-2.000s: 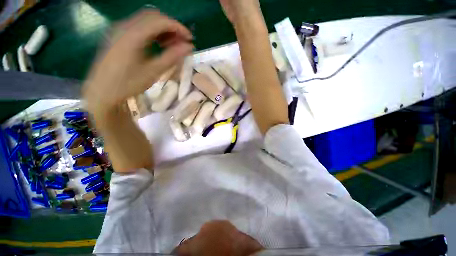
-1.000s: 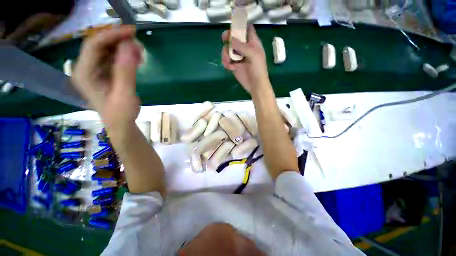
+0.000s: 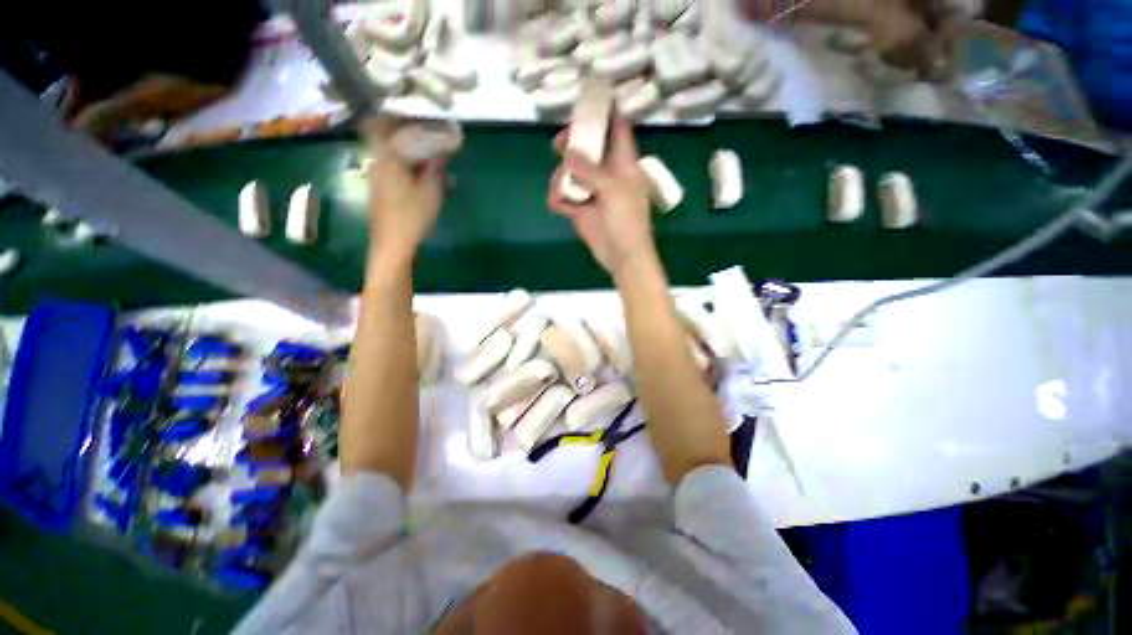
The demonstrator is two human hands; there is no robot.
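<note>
My left hand is over the belt's far side with an off-white plastic-cased unit at its fingertips; the image is blurred there. My right hand holds units over the belt, one upright with a beige face and a whitish end below it. A pile of units lies on the near bench between my forearms. Cutting pliers with yellow-and-black handles lie beside that pile.
Units stand spaced on the green conveyor belt. A larger heap lies beyond it. Blue cells with boards and a blue bin are left. A grey post crosses the left. A white strip and cable are right.
My left hand has moved right and forward, and a unit now shows in it. My right hand still holds its units. The view has tilted up, showing more of the far heap.
</note>
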